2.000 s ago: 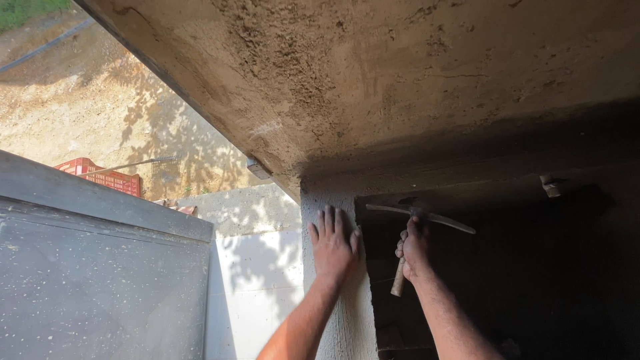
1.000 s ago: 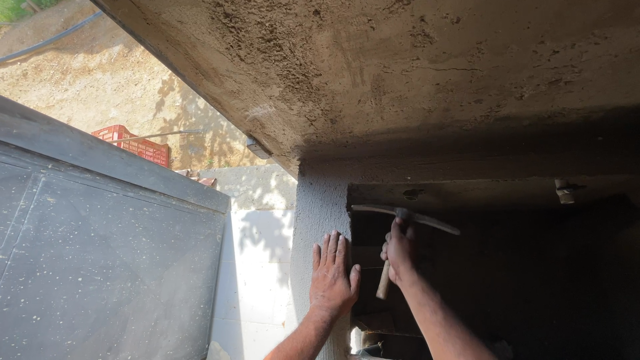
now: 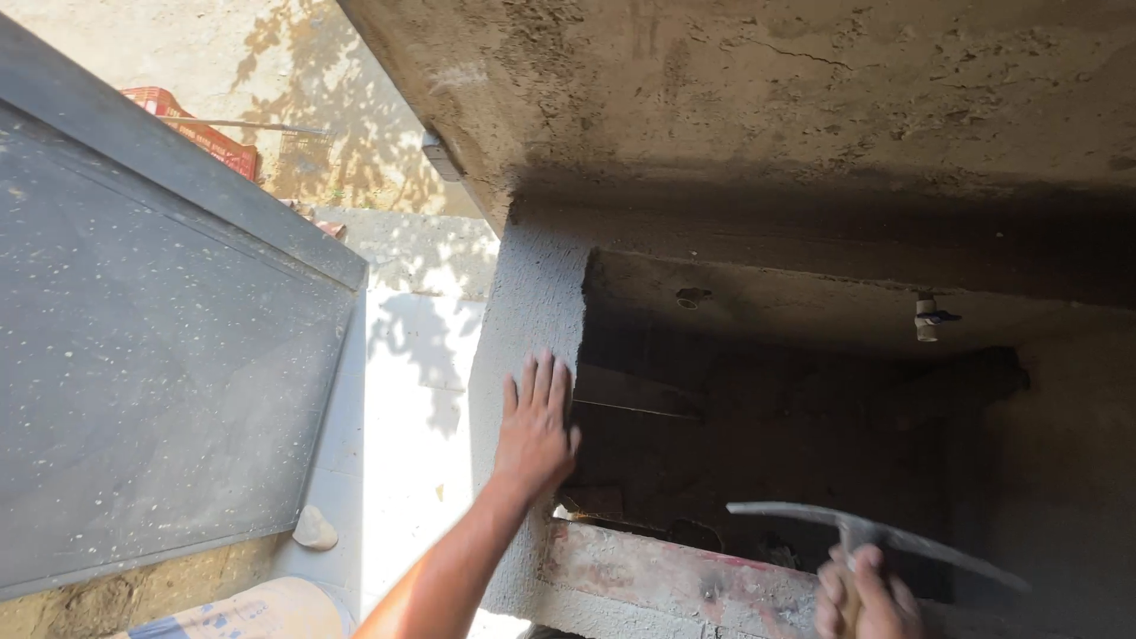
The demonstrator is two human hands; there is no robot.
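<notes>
My left hand (image 3: 535, 435) lies with its palm on the grey textured face of a plastered wall edge (image 3: 537, 302), fingers pointing up. Low at the right, my right hand (image 3: 865, 595) grips the wooden handle of a small pick (image 3: 856, 525) close under its long curved metal head. The pick is in front of a dark opening (image 3: 781, 426), above a rough reddish and grey ledge (image 3: 674, 572), and part of its handle is hidden by my fingers.
A grey speckled metal door (image 3: 169, 337) fills the left. Beyond it is a red plastic crate (image 3: 209, 138). A stone (image 3: 315, 529) rests by the door's lower corner. Inside the opening, a valve (image 3: 926, 318) sticks out of the wall. A rough brown plastered surface (image 3: 754, 98) spans the top.
My right hand has moved down with the pick, away from the opening's upper left corner. My left hand stays on the wall edge. The view has shifted, showing the ledge below.
</notes>
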